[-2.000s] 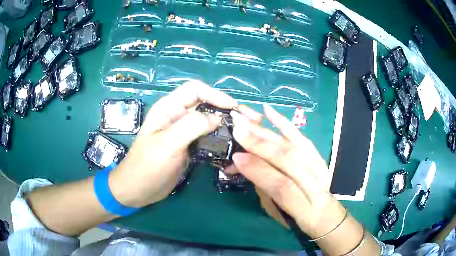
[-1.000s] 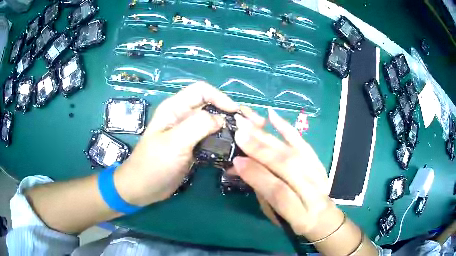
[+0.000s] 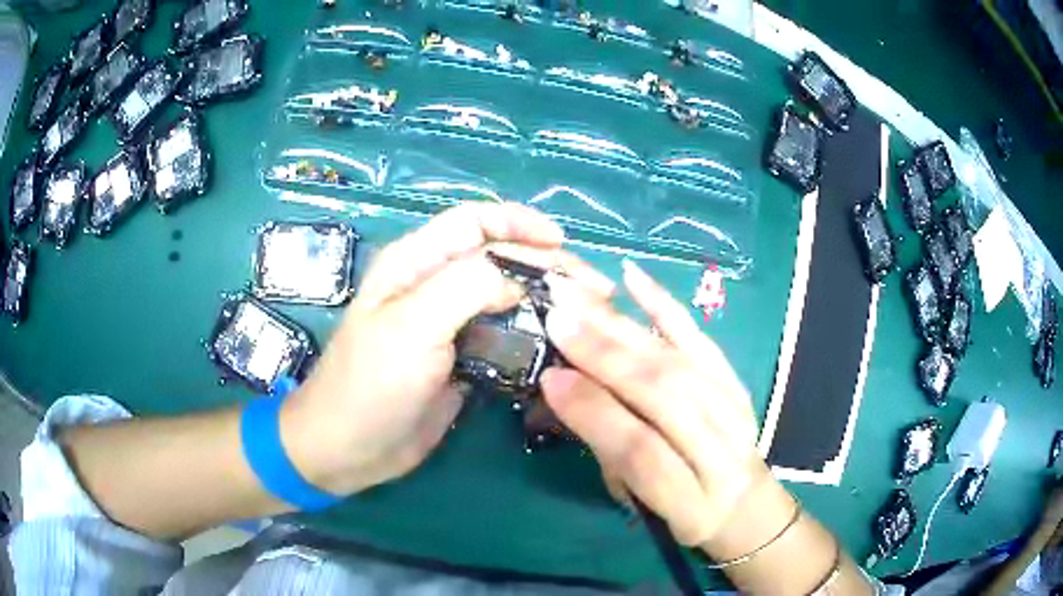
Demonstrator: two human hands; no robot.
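A black device unit (image 3: 501, 349) with a grey inner part is held open side up between my two hands at the centre. My left hand (image 3: 402, 338) grips its left side, with the thumb on the upper part. My right hand (image 3: 653, 402) holds the right side, its fingertips at the unit's upper right edge. The fingers hide much of the unit. A slim dark tool (image 3: 667, 547) shows under my right hand; its tip is hidden. Another unit (image 3: 546, 426) lies partly hidden below the held one.
A clear blister tray (image 3: 466, 198) with small parts lies ahead. Two units (image 3: 305, 263) lie left of my hands, many more farther left and right. A black strip (image 3: 816, 349), red-pink scraps (image 3: 709, 291) and a white box (image 3: 977, 433) are on the right.
The view has shifted slightly, so the mat items appear moved. Both hands keep the same hold on the unit, with only small finger shifts.
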